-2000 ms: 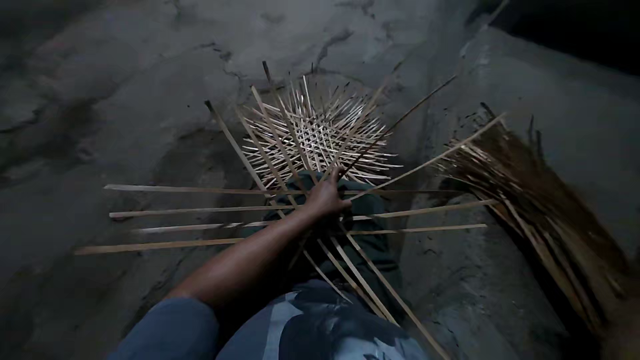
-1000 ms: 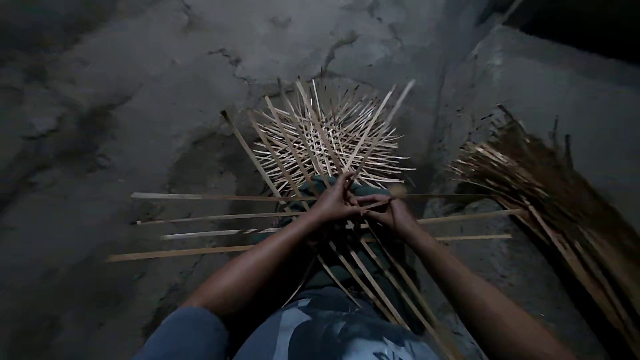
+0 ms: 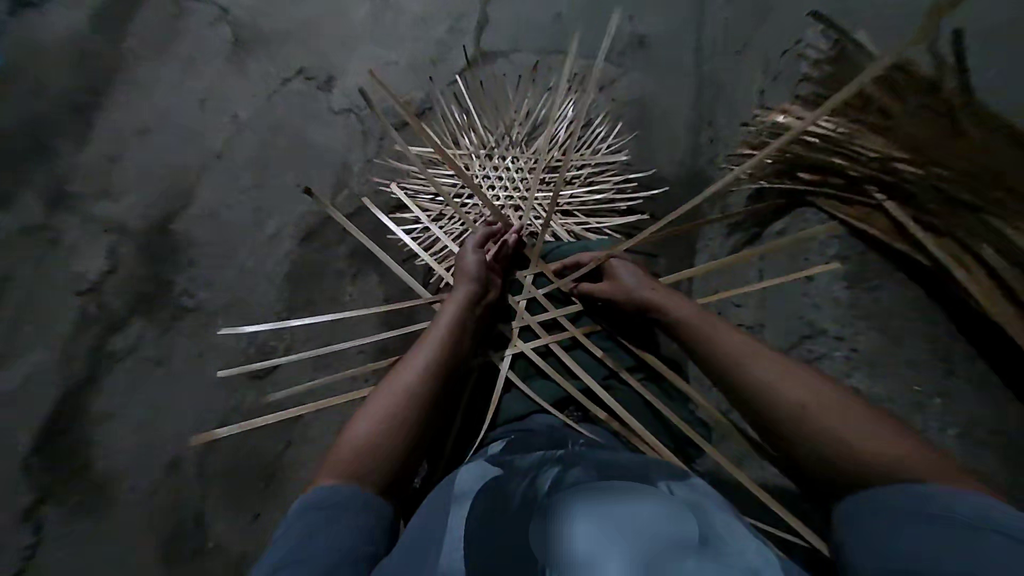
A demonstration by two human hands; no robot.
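Note:
An open lattice of crossed flat split-cane or bamboo strips [image 3: 552, 316] lies over my lap, its long ends spreading to both sides, away from me and back toward my shirt. My left hand [image 3: 486, 260] is at the far left part of the lattice, its fingers curled at the crossing strips; whether it pinches one is not clear. My right hand [image 3: 604, 280] grips a long strip [image 3: 744, 166] at the lattice's right edge, and that strip slants up to the upper right. Just beyond my hands lies a woven piece [image 3: 508, 180] with many strip ends radiating from it.
A thick bundle of loose strips [image 3: 904, 160] lies on the floor at the right, near the far end of the slanting strip. The floor [image 3: 160, 200] is grey, rough and cracked. My green-clad legs are under the lattice.
My right hand, out of sight two seconds ago, came in beside my left one and now holds a slanting strip. The hands have moved apart. The lattice's strips lie at changed angles. The view has shifted.

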